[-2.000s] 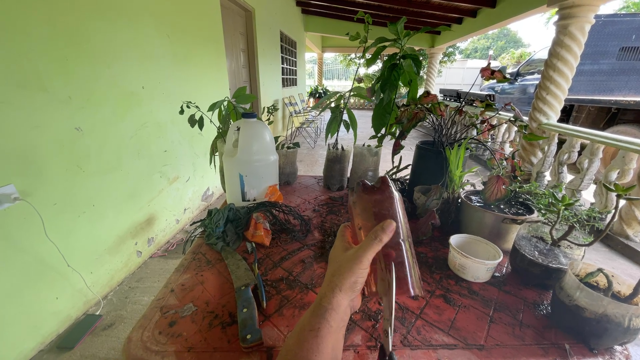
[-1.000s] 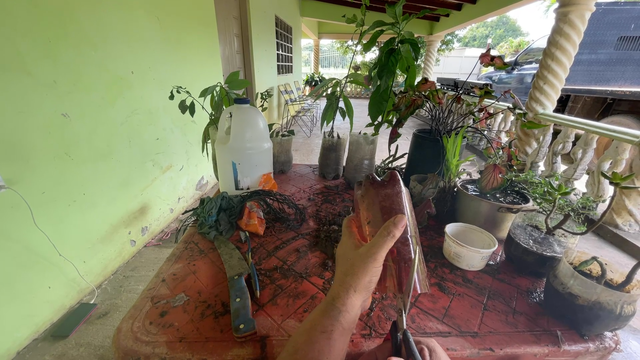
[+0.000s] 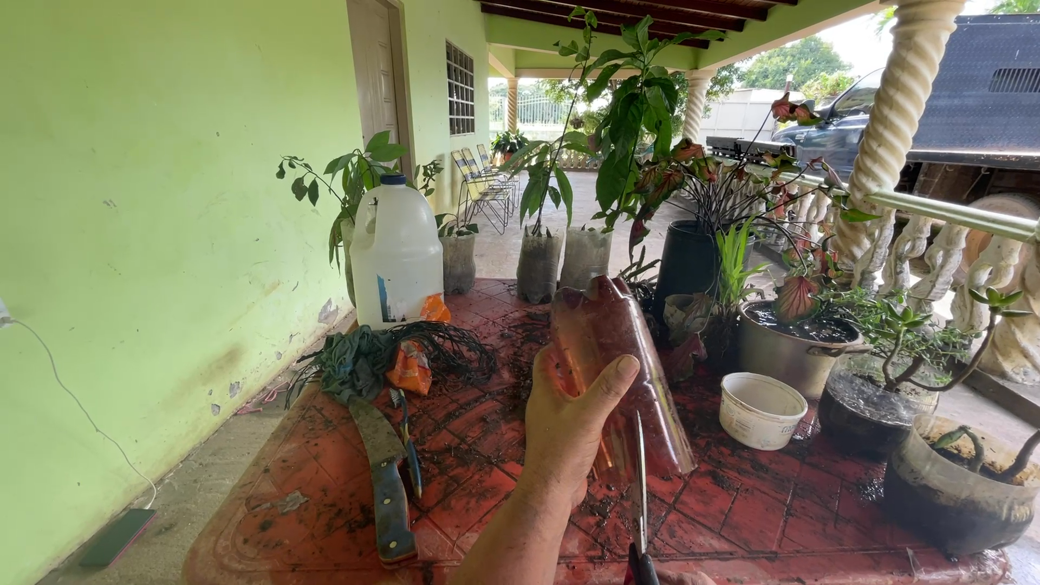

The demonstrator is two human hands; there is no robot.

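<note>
My left hand (image 3: 569, 414) grips a clear plastic bottle piece (image 3: 621, 366) with a lobed base turned up, over a red table (image 3: 455, 487). A pair of scissors (image 3: 641, 487) stands upright against the plastic, its blades at the lower part of the piece. My right hand (image 3: 682, 578) shows only as a sliver at the bottom edge, at the scissors' dark handle; most of it is out of frame. Left of my left arm lie a large knife (image 3: 382, 479) with a dark handle and a slim pointed tool (image 3: 410, 447).
A white jug (image 3: 396, 252), a dark green cloth (image 3: 353, 357) and an orange packet (image 3: 409, 367) are at the left. At the right stand a white tub (image 3: 762, 410), a metal pot (image 3: 796, 349) and several potted plants. Soil is scattered over the table.
The view has shifted a little. My right hand and the scissors' handles, visible a second ago, have dropped mostly out of frame. My left hand still holds the bottle piece.
</note>
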